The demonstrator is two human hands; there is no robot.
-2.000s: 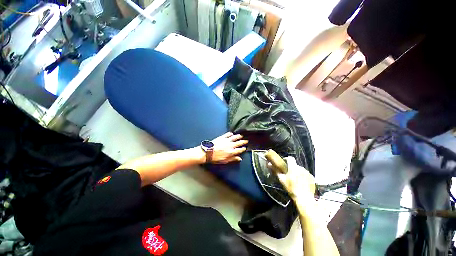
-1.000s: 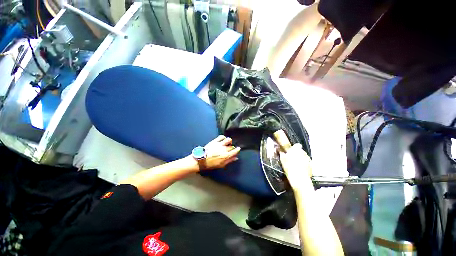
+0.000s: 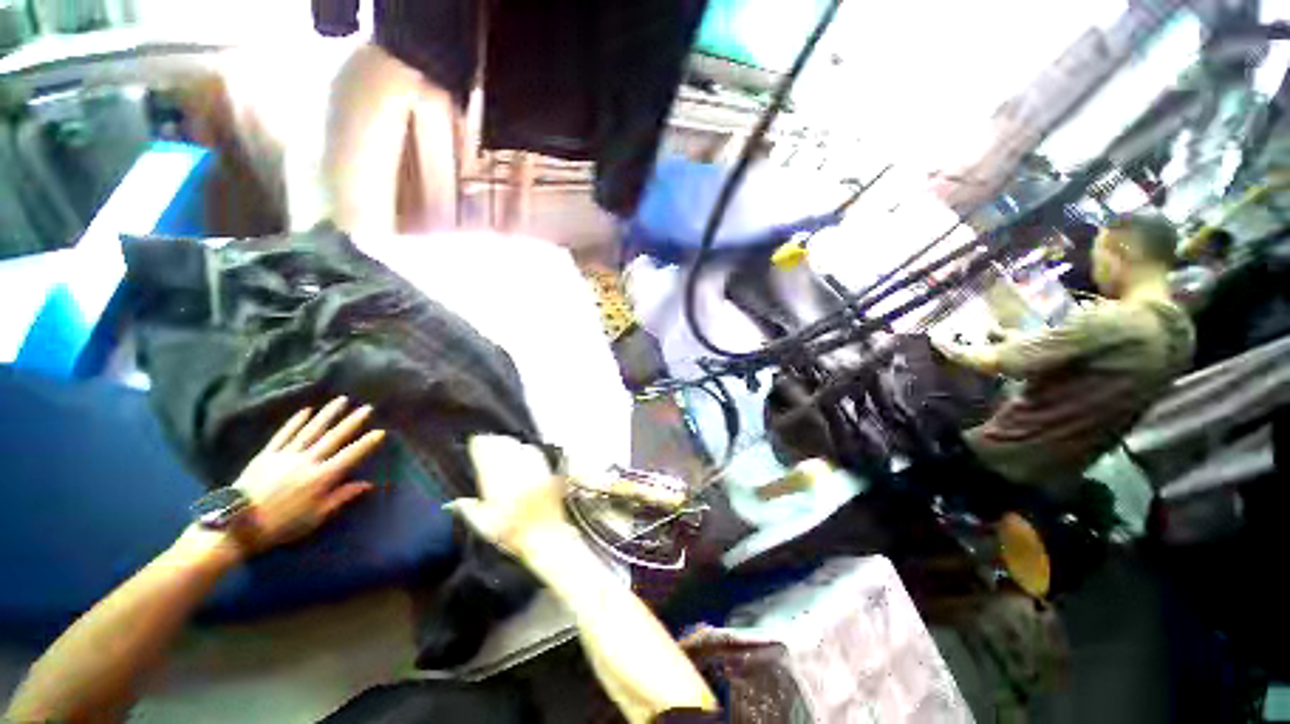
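Observation:
The black garment point(image 3: 318, 318) lies crumpled over the right part of the dark blue padded board point(image 3: 85, 474), with one end hanging at the near edge. My left hand point(image 3: 304, 474) lies flat on the garment and board, fingers spread. My right hand point(image 3: 512, 488) is at the garment's right side, fingers curled on the cloth; its fingertips are blurred. The steam iron point(image 3: 637, 502) stands just right of my right hand, out of its grip, its tan handle showing.
Black hoses point(image 3: 835, 333) run from the iron area to the upper right. A blue-white block point(image 3: 142, 226) lies behind the board. Dark clothes point(image 3: 545, 78) hang at the back. A person point(image 3: 1082, 368) is at the right. A pale patterned box-like thing point(image 3: 863, 651) is near front.
The view has swung right. My right hand has let go of the iron, now at the right, and taken the garment. My left hand has moved onto the garment with fingers spread.

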